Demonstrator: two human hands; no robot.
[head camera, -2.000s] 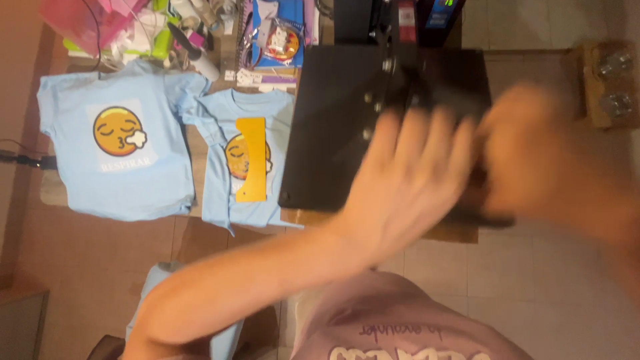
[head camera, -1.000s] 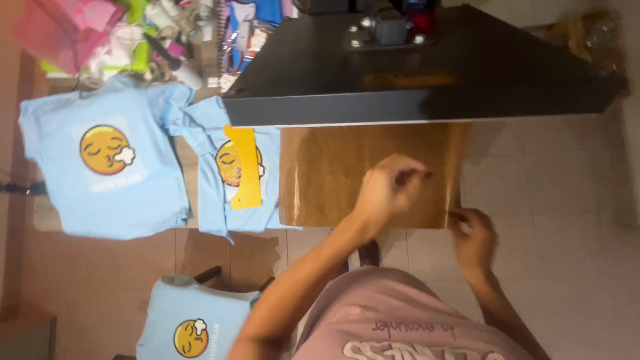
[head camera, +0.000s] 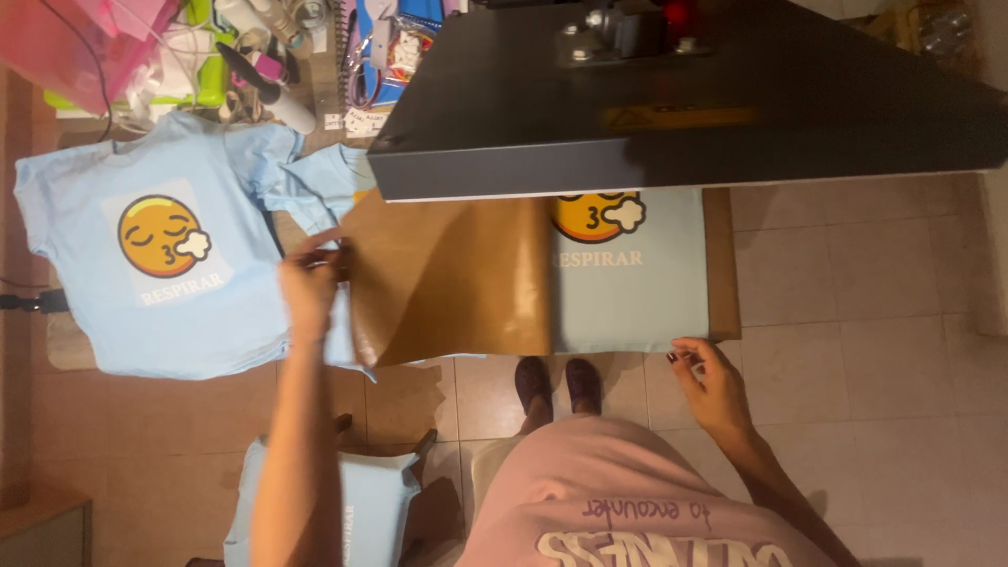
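My left hand (head camera: 315, 276) grips the left edge of a brown non-stick sheet (head camera: 457, 276), which is folded back to the left. Under the raised black platen of a heat press (head camera: 669, 157) lies a light blue T-shirt (head camera: 630, 299) with a yellow breathing-face print and white lettering; the platen hides its upper part. At the shirt's lower right corner, my right hand (head camera: 713, 386) has its fingers slightly apart and nothing seen between them. A brown strip of the press's lower bed covering (head camera: 723, 268) shows right of the shirt.
A printed blue T-shirt (head camera: 252, 315) lies flat on the left, beside another partly hidden one (head camera: 323, 181). Bags, bottles and a spiral notebook (head camera: 346, 55) crowd the upper left. One more blue shirt (head camera: 378, 504) hangs over a chair below. The platen's front edge overhangs the work.
The brown sheet, flat under the platen one second ago, is now peeled left, and the printed shirt shows beneath. My left hand has moved left with it. Two seconds ago the platen was down.
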